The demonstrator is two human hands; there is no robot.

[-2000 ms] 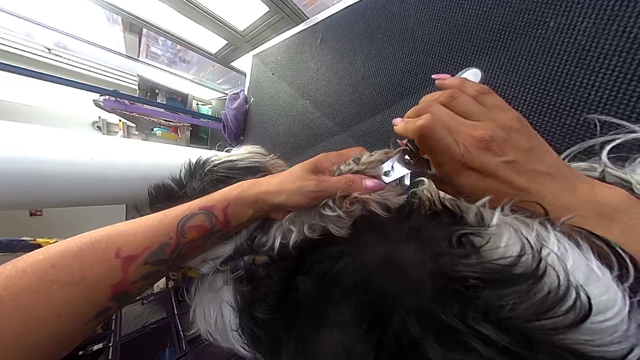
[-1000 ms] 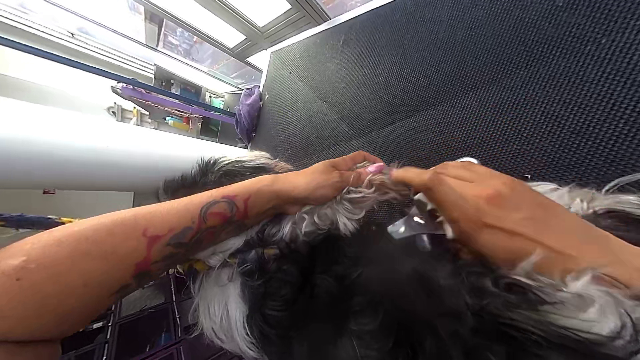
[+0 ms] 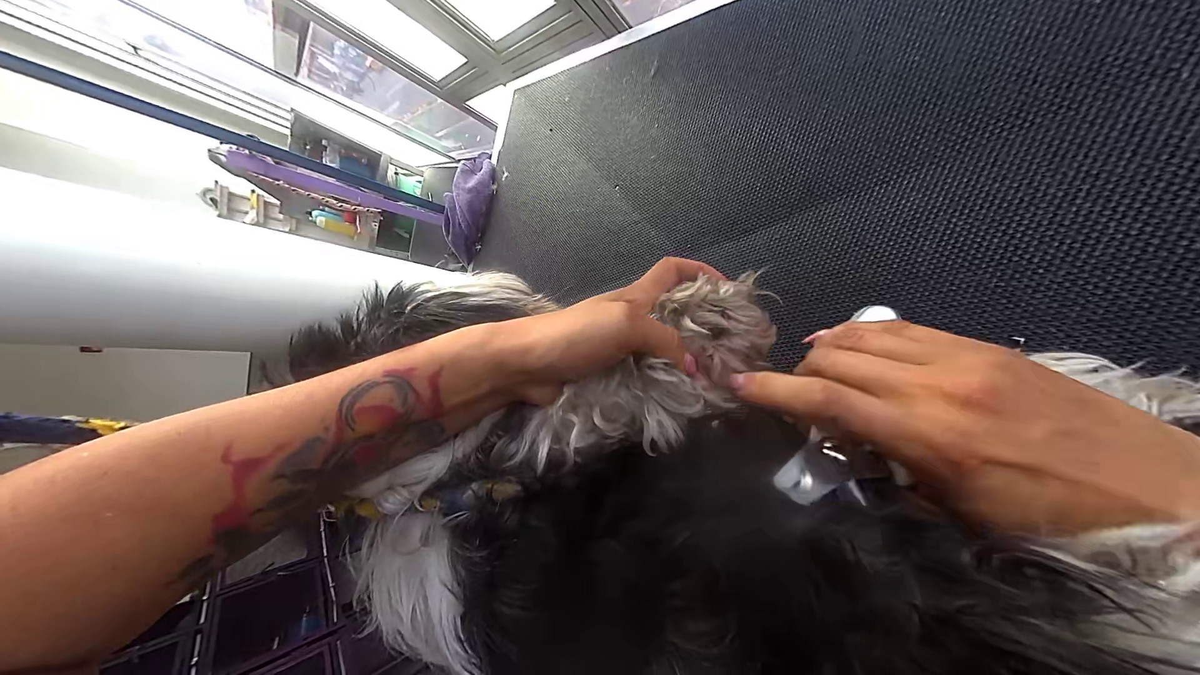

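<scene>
A dog with black and white fur (image 3: 656,562) fills the lower middle. My left hand (image 3: 609,337) holds one of its paws (image 3: 717,323), covered in curly greyish fur, with the thumb on the near side and fingers behind. My right hand (image 3: 919,403) has a metal nail clipper (image 3: 820,473) under its palm; the shiny head sticks out below the fingers and a pale handle end (image 3: 877,314) shows above them. The right index fingertip touches the paw's fur. The clipper's head is apart from the paw. A blue and yellow collar or cord (image 3: 459,497) crosses the dog's fur.
Behind the dog lies a black textured table mat (image 3: 797,141). A purple towel (image 3: 469,206) hangs at its far left corner. A white cylindrical surface (image 3: 187,262) stands at left, below a dark blue bar (image 3: 187,117). Dark purple crates or baskets (image 3: 272,609) are low at left.
The clipper's head was at the paw two seconds ago, and is now lower and right of it. My right hand has moved down from the paw, and my left hand now shows the paw more fully.
</scene>
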